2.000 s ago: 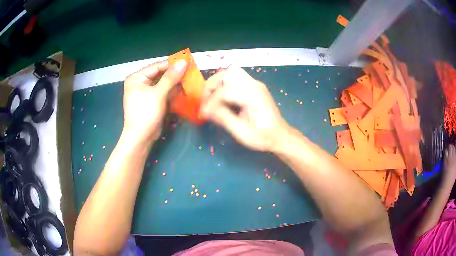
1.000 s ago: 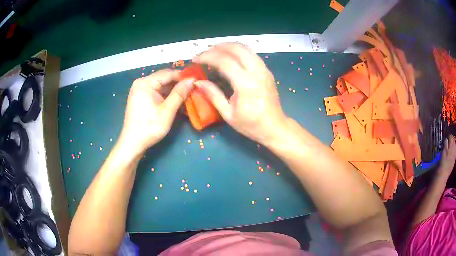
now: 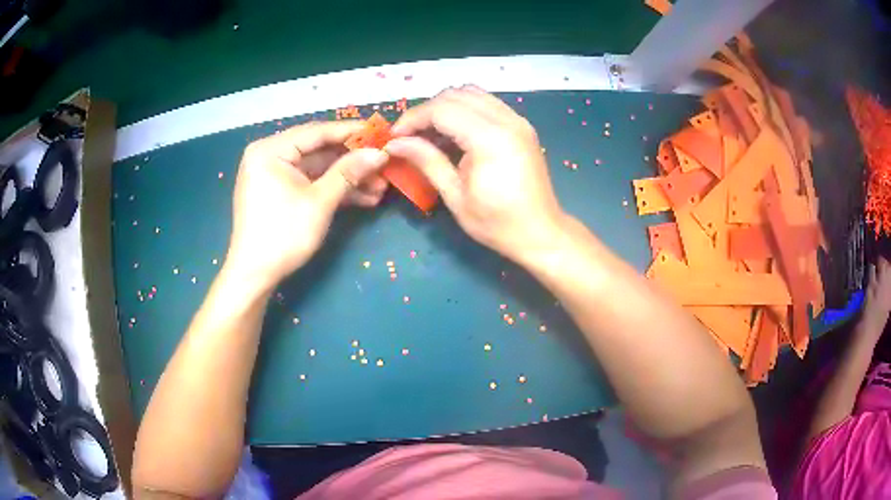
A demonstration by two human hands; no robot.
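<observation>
An orange strap (image 3: 410, 184) is held folded between my two hands over the upper middle of the green mat. Its punched end points up between my fingertips, and the rest hangs down to the right. My left hand (image 3: 303, 190) pinches its left side with thumb and fingers. My right hand (image 3: 479, 166) pinches it near the top end. Part of the strap is hidden by my fingers. A heap of orange straps (image 3: 738, 278) with small holes lies at the right of the mat.
A shallow box (image 3: 103, 293) at left holds several black rings (image 3: 85, 451). A pale metal rail (image 3: 225, 109) runs behind the mat, with an upright post (image 3: 699, 44) at right. Tiny orange-pink dots are scattered on the mat. Another person's arm (image 3: 848, 376) shows at far right.
The folded strap has turned between my hands, and its punched end now shows at the top. My fingertips have shifted on it. The view has moved slightly.
</observation>
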